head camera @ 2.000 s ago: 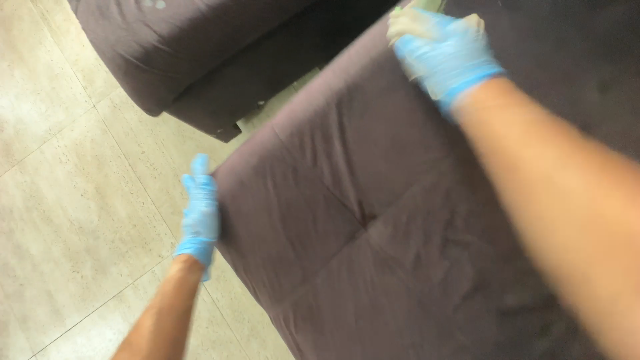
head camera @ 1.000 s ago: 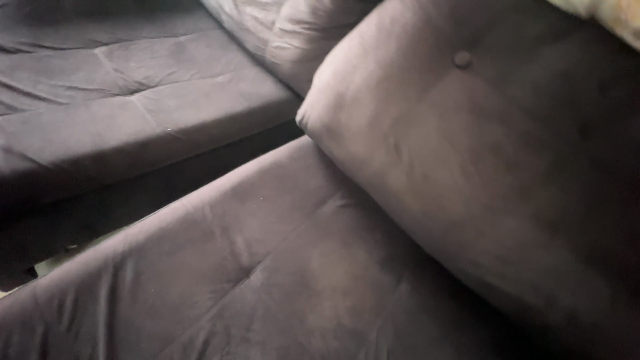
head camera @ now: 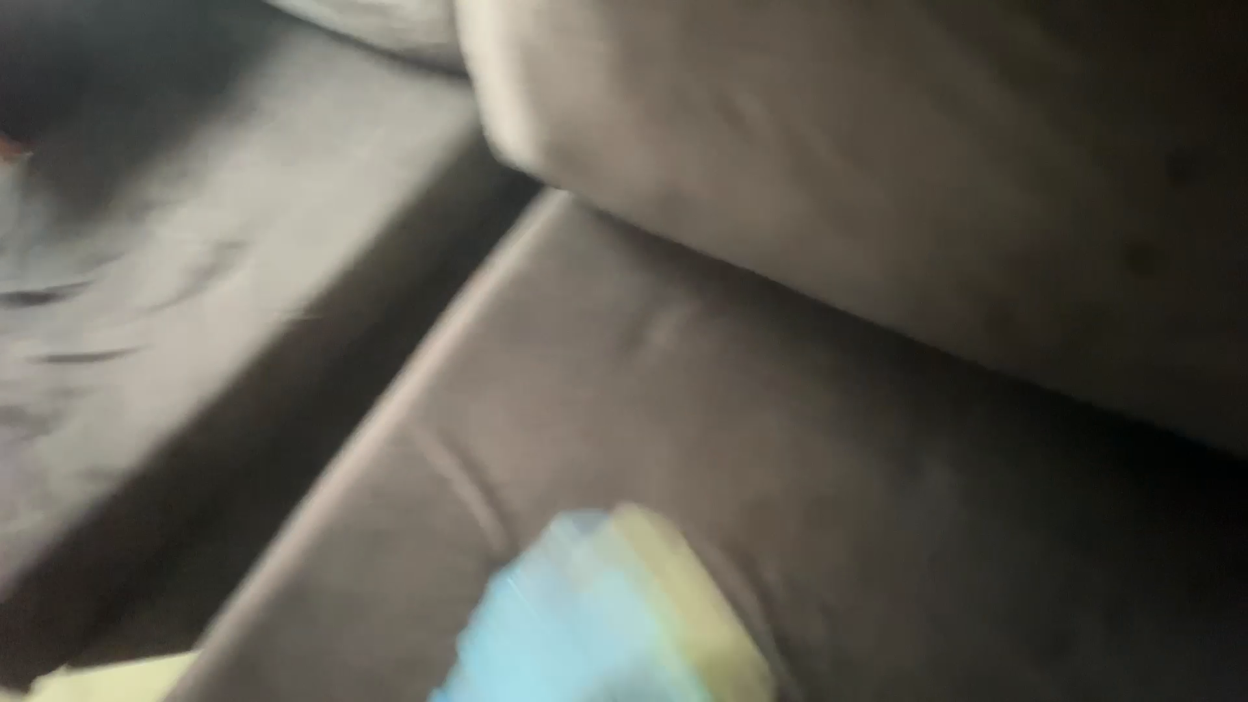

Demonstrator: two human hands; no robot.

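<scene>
One blue-gloved hand, which looks like my right hand (head camera: 575,614), is at the bottom middle, blurred by motion. It holds a pale yellow cloth or sponge (head camera: 687,604) along its right side; its exact kind cannot be told. Both are over the brown fabric seat cushion (head camera: 624,390) of a sofa, and blur hides whether they touch it. My left hand is out of view.
A thick back cushion (head camera: 829,175) rises at the upper right, meeting the seat in a dark crease. Across a dark gap on the left lies another sofa section (head camera: 292,195). A bit of pale floor (head camera: 117,680) shows at the lower left.
A gloved hand with the yellow item has come into view at the bottom; one second ago no hand showed. The view has swung from the seat's front edge toward the back cushion.
</scene>
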